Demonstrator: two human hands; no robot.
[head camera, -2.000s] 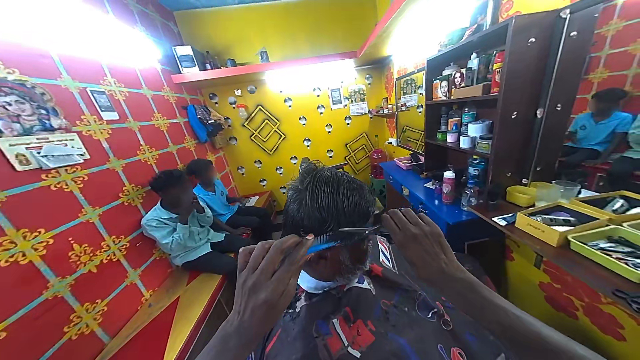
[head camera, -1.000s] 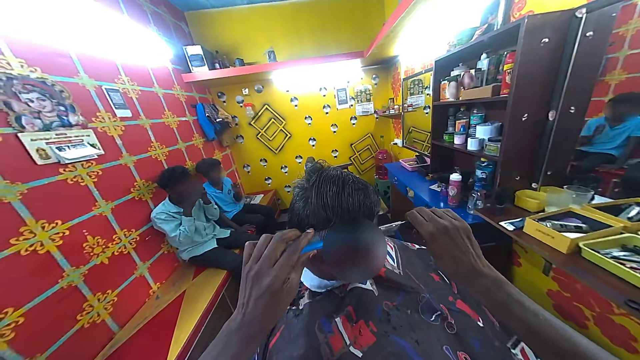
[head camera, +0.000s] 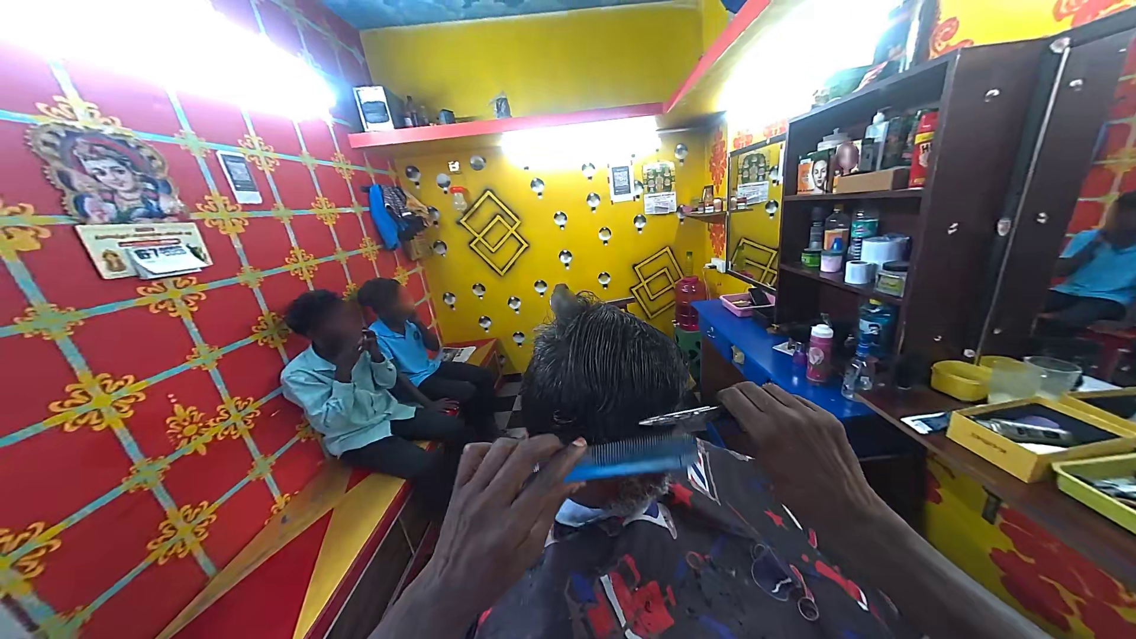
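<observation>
A blue comb (head camera: 630, 457) is held at its left end by my left hand (head camera: 510, 506), its teeth up, across the lower side of a seated person's head (head camera: 608, 368). My right hand (head camera: 794, 444) is closed on metal scissors (head camera: 679, 416), whose blades point left, just above the comb and beside the dark hair. The blades look nearly together. A dark patterned cape (head camera: 639, 586) covers the seated person's shoulders. Part of the face is hidden behind the comb and blurred.
Two people (head camera: 346, 390) sit on a bench (head camera: 355, 541) at the left. On the right, a brown counter (head camera: 941, 426) holds a yellow box (head camera: 1021, 439) with a clipper and a green tray (head camera: 1100, 484) of tools. Bottles stand on the blue counter (head camera: 754, 346) and dark shelves (head camera: 856, 191).
The comb, blurred or tilted earlier, now shows its teeth along the head. The scissors are plainly visible above it. Both hands stay beside the head.
</observation>
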